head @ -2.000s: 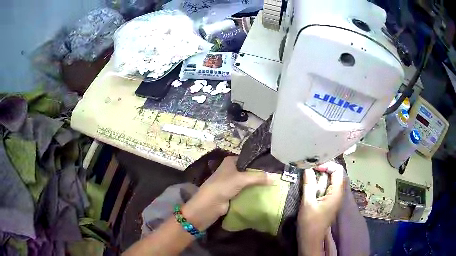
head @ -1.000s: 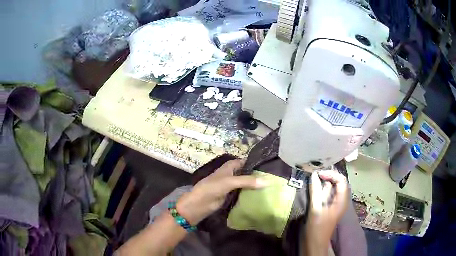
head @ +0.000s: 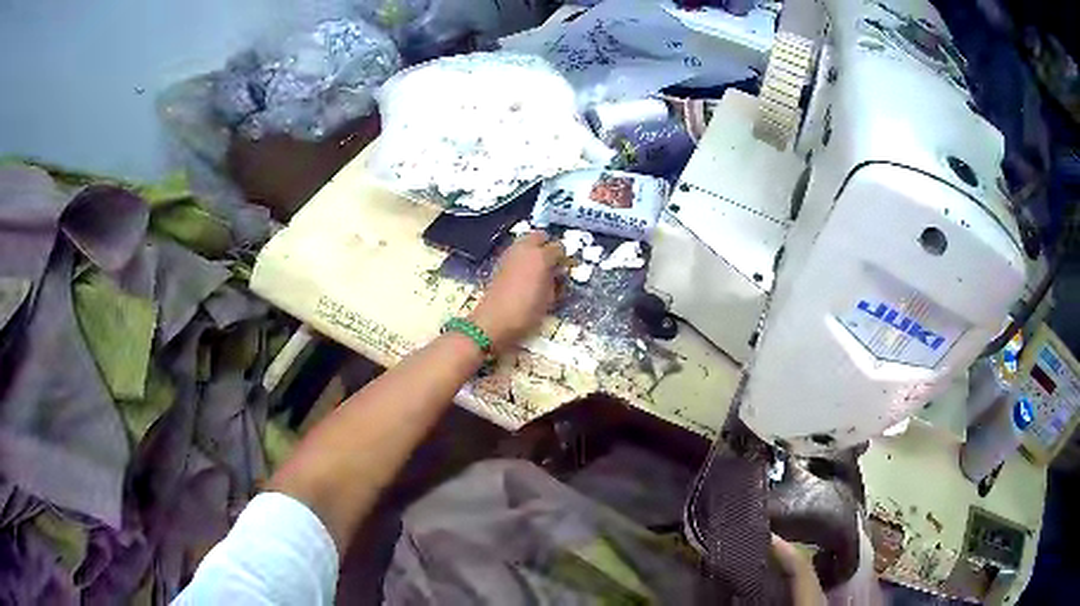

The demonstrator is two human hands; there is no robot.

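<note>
My left hand [head: 521, 290] is at the small white pieces [head: 610, 255] on the black patch of the table, its fingertips at their left edge. Whether it holds a piece cannot be told. The grey-brown garment [head: 509, 539] is bunched below the table, and its dark side [head: 737, 509] lies under the head of the white sewing machine [head: 882, 308]. My right hand [head: 799, 574] is low beside the machine head, mostly hidden by cloth and cut off by the bottom edge. Its fingers cannot be made out.
A bulging clear bag of white pieces [head: 480, 130], a dark flat pad [head: 474, 231] and a printed packet [head: 602, 201] lie behind my left hand. A pile of grey and green garments [head: 71, 355] is at the left. Bottles [head: 998, 432] and a control panel [head: 1048, 397] stand at the right.
My left hand has let go of the green panel and moved up and left to the white pieces. The green panel no longer shows under the head. The view has shifted, with the machine further right.
</note>
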